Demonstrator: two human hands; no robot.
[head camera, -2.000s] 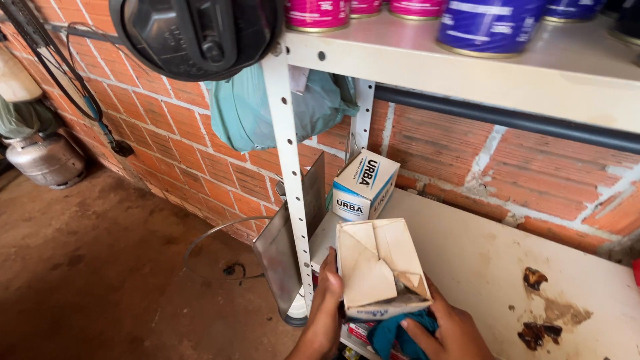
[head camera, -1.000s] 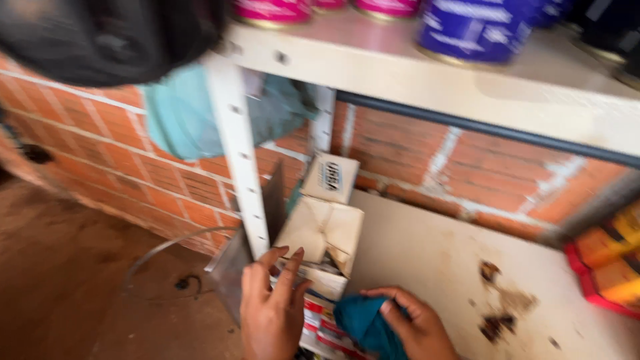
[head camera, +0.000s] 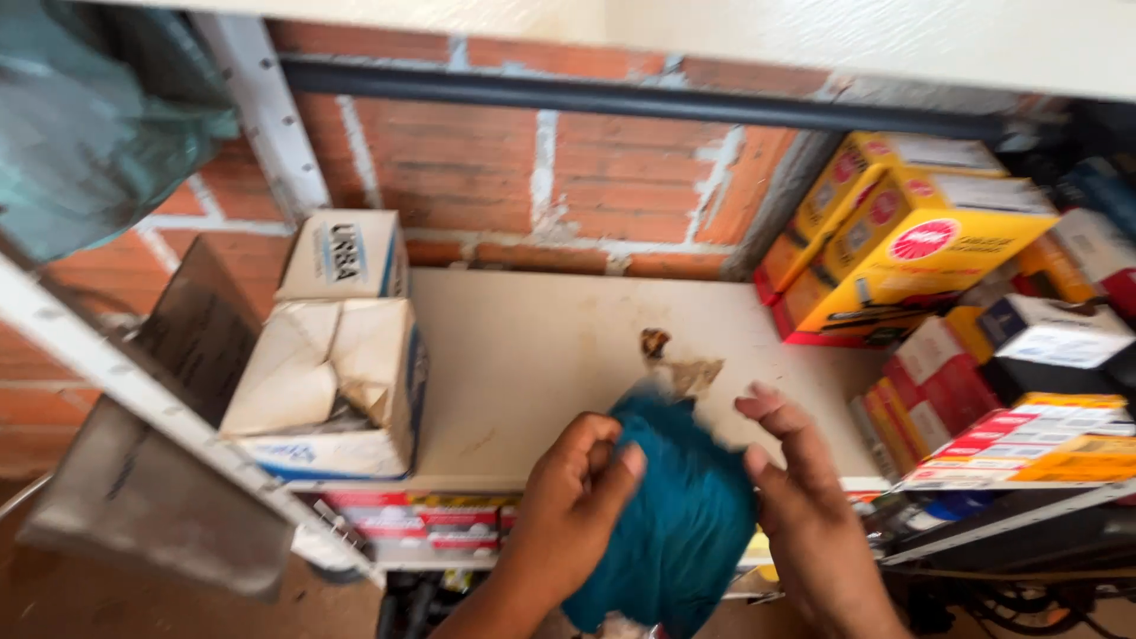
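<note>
A teal cloth (head camera: 674, 515) hangs between my hands in front of the shelf's front edge. My left hand (head camera: 577, 506) grips its upper left edge between thumb and curled fingers. At its right side is my right hand (head camera: 808, 497), fingers spread, the thumb close to the cloth; whether it touches is unclear. Behind the cloth, dark and tan stains (head camera: 697, 374) mark the white shelf board (head camera: 524, 355). A worn white cardboard box (head camera: 328, 382) with a torn top stands at the shelf's left end, and a second white and blue box (head camera: 344, 257) is behind it.
Yellow boxes (head camera: 923, 248) stand at the right rear, with red and white cartons (head camera: 941, 382) nearer. A perforated metal upright (head camera: 160, 390) crosses the left side. Overhead is another shelf (head camera: 710, 35). Small red and white boxes (head camera: 457, 524) sit on the level below.
The torn box, between my hands two seconds ago, now stands at the shelf's left end. My left hand has left it and holds the cloth, earlier in my right hand. The view has swung right.
</note>
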